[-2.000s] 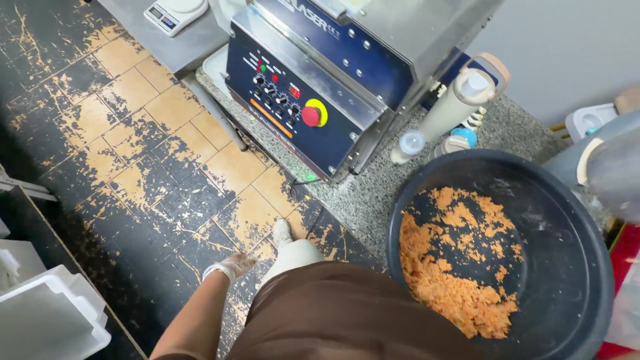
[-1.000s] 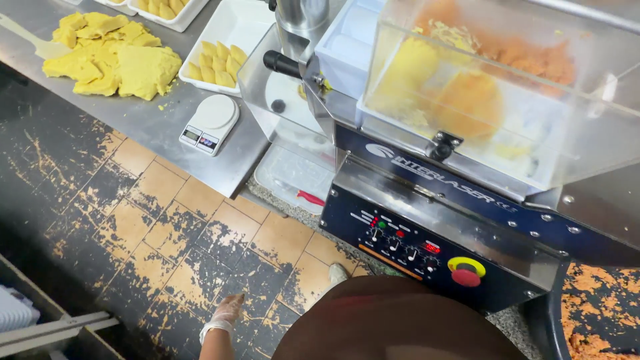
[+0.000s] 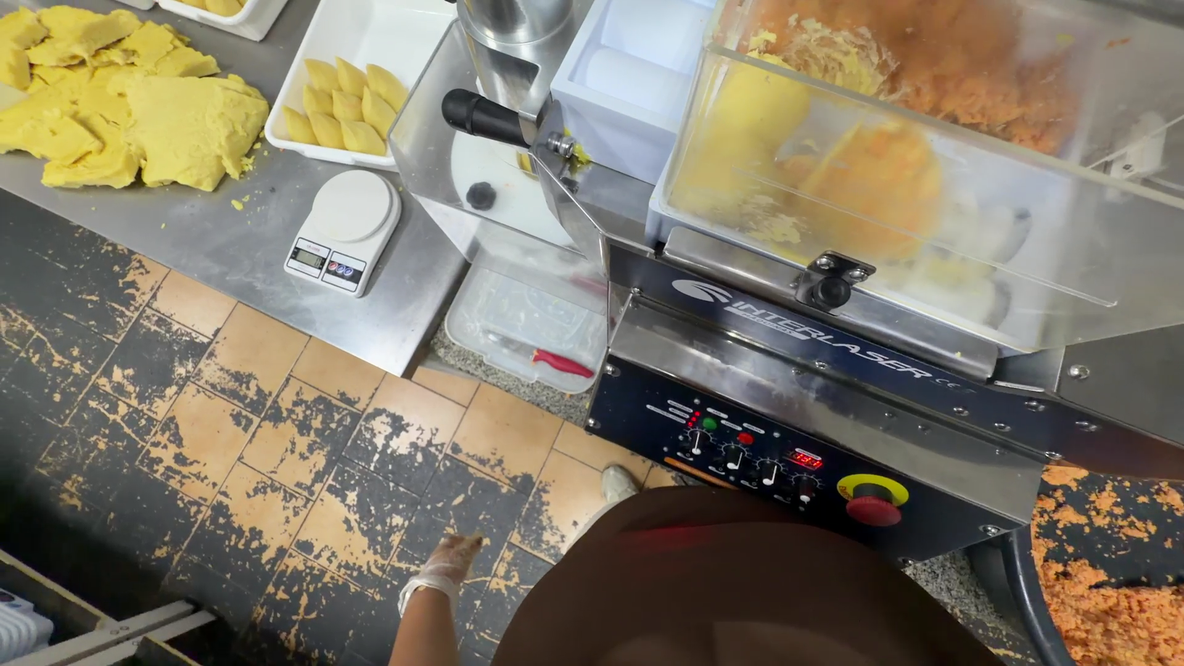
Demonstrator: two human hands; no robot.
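Observation:
My left hand, in a thin clear glove, hangs low over the tiled floor beside my brown apron; it touches nothing that I can see, and its finger pose is unclear. My right hand is outside the view. In front of me stands the Interlaser food-forming machine, with knobs, a lit red display and a red emergency stop button. Behind its clear guard lie yellow dough and orange filling. A white digital scale rests on the steel table, near a white tray of shaped yellow pieces.
Slabs of yellow dough lie on the steel table at the left. A red-handled knife rests on a plastic lid or tray. At right is a black tub with orange filling.
The view has swung left from the black tub to the machine and steel table. My left hand stays low beside the apron.

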